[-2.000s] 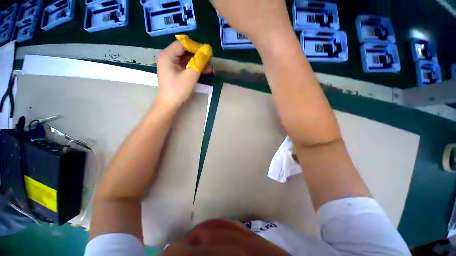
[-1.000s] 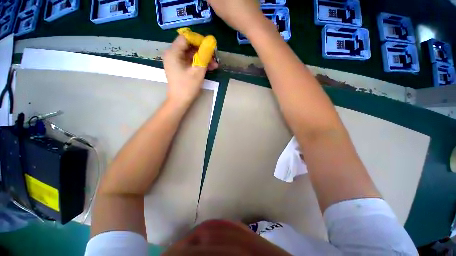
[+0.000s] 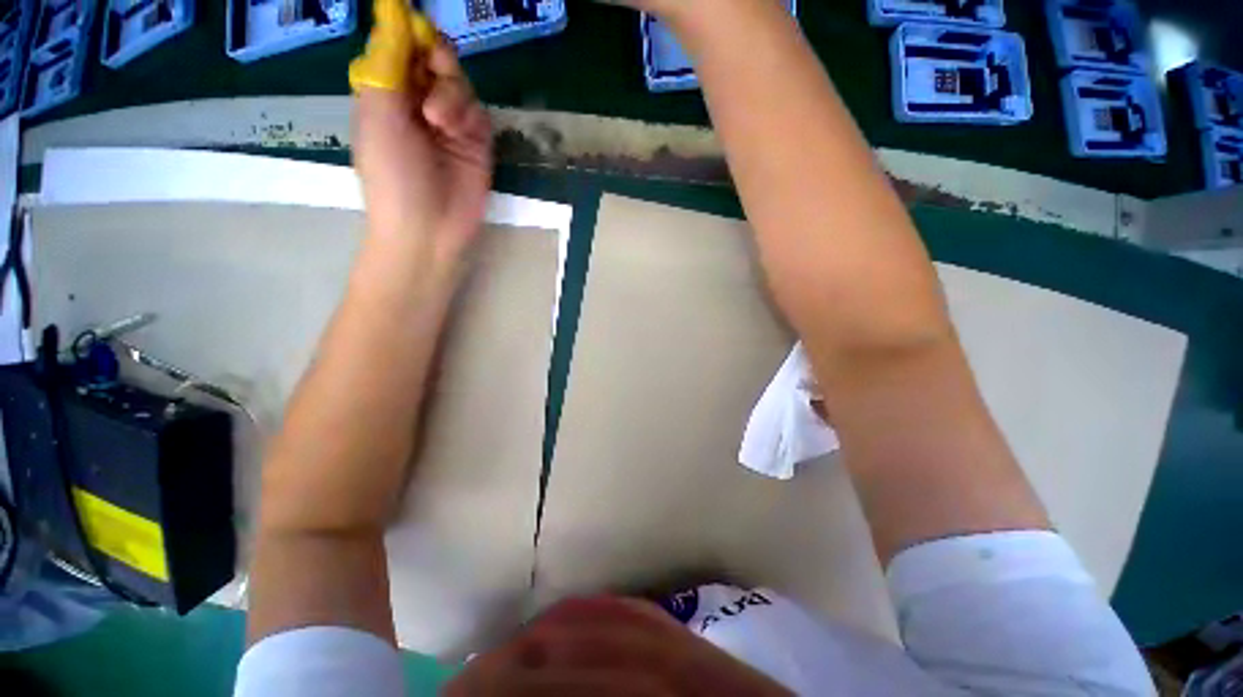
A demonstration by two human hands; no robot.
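My left hand (image 3: 420, 130), with yellow finger cots on thumb and forefinger, reaches over the metal edge of the conveyor to the left end of a light-blue tray (image 3: 507, 25). Its fingertips are at the top edge of the picture, and whether they hold anything cannot be seen. My right hand is almost wholly cut off by the top edge; only the wrist part (image 3: 682, 11) shows. The blue trays hold black parts and a small square patterned piece. Another blue tray (image 3: 671, 57) lies partly behind my right forearm.
More blue trays (image 3: 961, 75) stand on the dark green conveyor at both sides. Two beige boards (image 3: 654, 409) lie in front, with a white cloth (image 3: 784, 425) by my right forearm. A black box with a yellow label (image 3: 123, 490) and a thin cable stands at the left.
My left hand has moved from above the conveyor edge, left and forward to the tray. My right hand has moved further out past the top edge. The trays appear shifted in view.
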